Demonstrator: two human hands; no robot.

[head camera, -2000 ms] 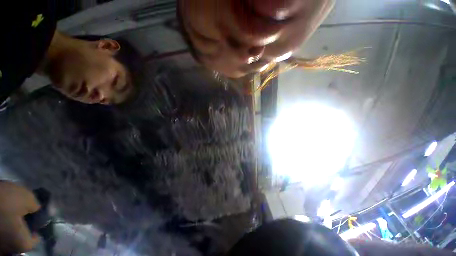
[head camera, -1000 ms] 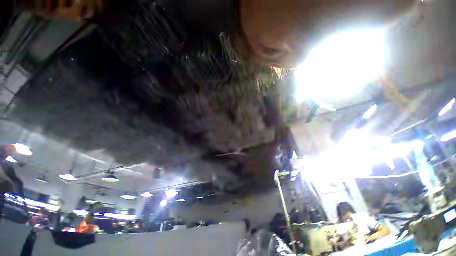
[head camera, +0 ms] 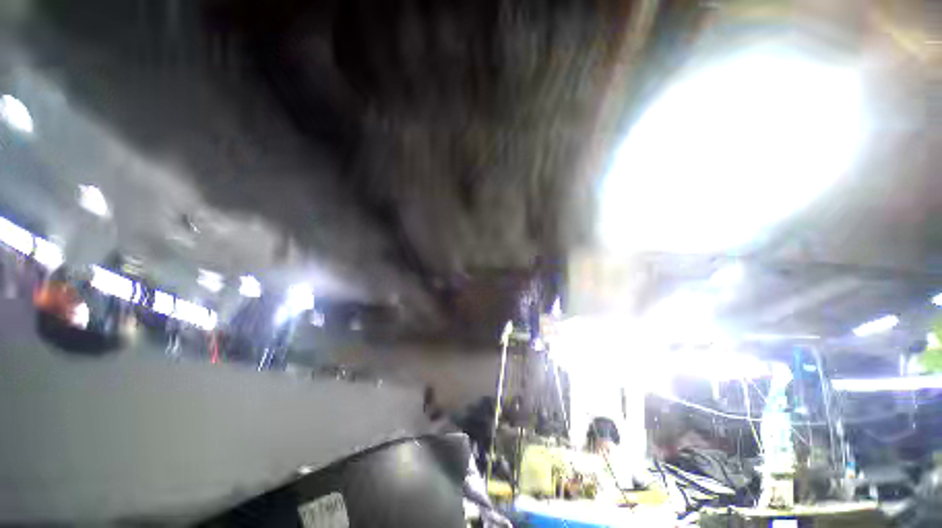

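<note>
No hand of mine can be made out in the head view. A smooth dark curved shell with a small pale label fills part of the lower edge. A large blurred dark mass, streaked like hair or fabric, hangs over the upper middle, very close to the camera. What it is cannot be told for sure.
A pale grey wall or panel spans the lower left. A person with dark hair is in the background, behind a blue-edged surface. A very bright light glares at the upper right. Ceiling lamps run along the left.
The faces close to the camera have left the view. The background person now appears further left. The dark shell with the label has come in at the bottom.
</note>
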